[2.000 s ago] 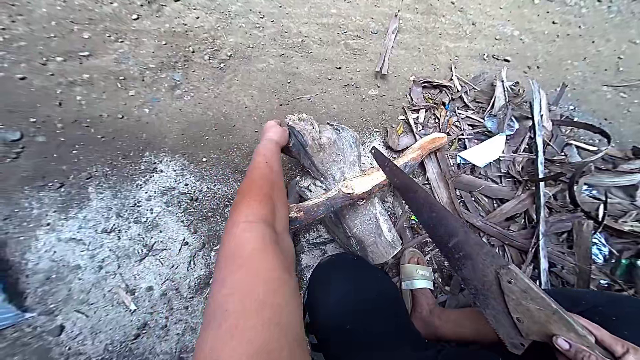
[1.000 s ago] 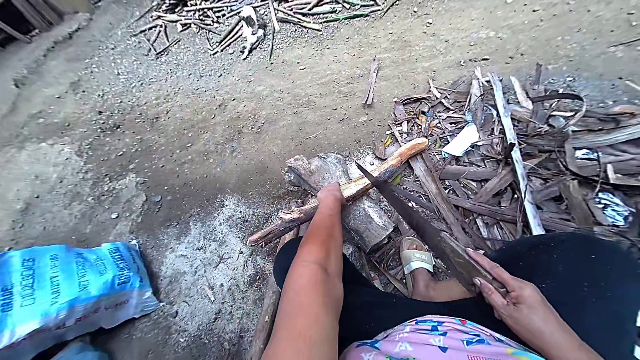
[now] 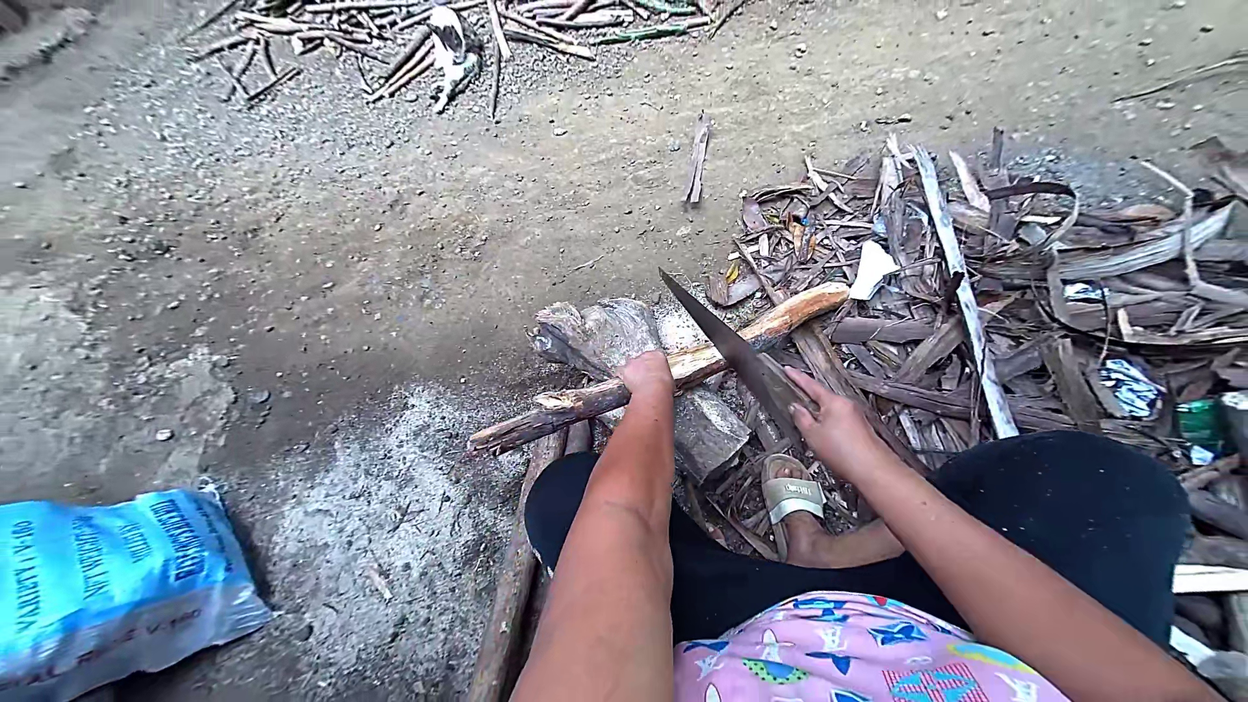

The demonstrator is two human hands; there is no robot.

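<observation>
A long branch (image 3: 788, 314), partly stripped of bark, lies slantwise across a weathered wood block (image 3: 710, 429) on the ground. My left hand (image 3: 647, 374) grips the branch near its middle, above the block. In my right hand (image 3: 829, 414) is the wooden handle of a handsaw (image 3: 729, 343). The saw's dark blade crosses the branch to the right of my left hand, its tip pointing up and left past the branch. Whether the teeth touch the wood cannot be told.
Dry bark and wood scraps (image 3: 907, 331) cover the ground at right. A blue and white sack (image 3: 117, 585) lies at lower left. Thin sticks (image 3: 331, 29) and a black and white animal (image 3: 452, 54) are at the top. My sandalled foot (image 3: 795, 497) is beside the block.
My right hand and the saw have moved forward, so the blade now reaches farther across the branch. My left hand stays on the branch. The view has swung since the oldest frame.
</observation>
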